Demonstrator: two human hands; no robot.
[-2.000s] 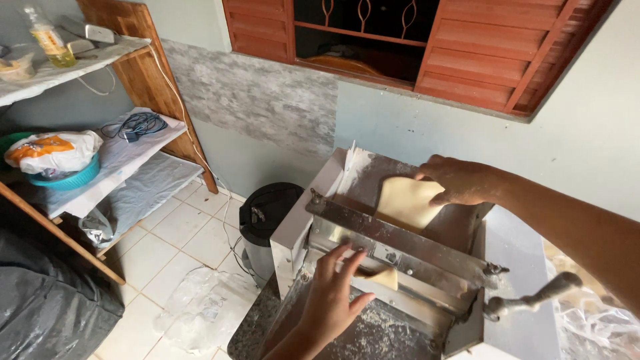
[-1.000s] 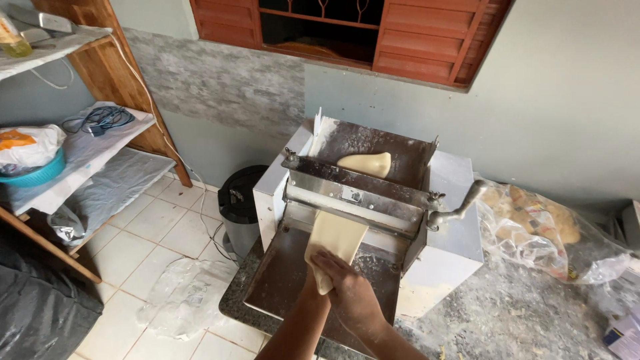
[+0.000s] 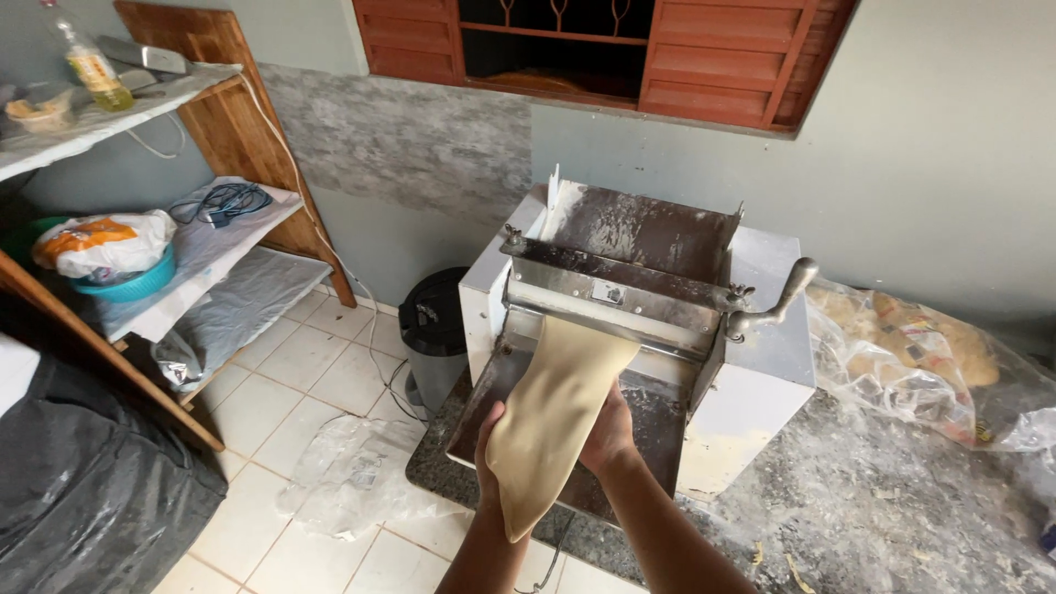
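A long sheet of dough (image 3: 554, 412) hangs from the roller slot of a dough sheeter (image 3: 610, 289), over its lower metal tray (image 3: 652, 429). My left hand (image 3: 488, 450) supports the sheet from the left edge and beneath, its fingers mostly hidden by the dough. On the right edge, my right hand (image 3: 609, 425) holds the sheet from the side and below, fingertips also hidden. The sheeter's upper tray (image 3: 639, 231) carries flour marks. A crank handle (image 3: 775, 301) sticks up at the machine's right side.
A floured granite counter (image 3: 858, 495) lies under and right of the machine. Plastic bags of dough pieces (image 3: 916, 338) rest at the right. Left are a lidded bin (image 3: 437, 330), shelves (image 3: 239, 305) with a blue basket (image 3: 128, 276), and a plastic bag (image 3: 355, 478) on the floor.
The dough piece seen on the upper tray a second ago is no longer there. The sheet below the rollers hangs out longer, and my hands have moved apart to its two sides.
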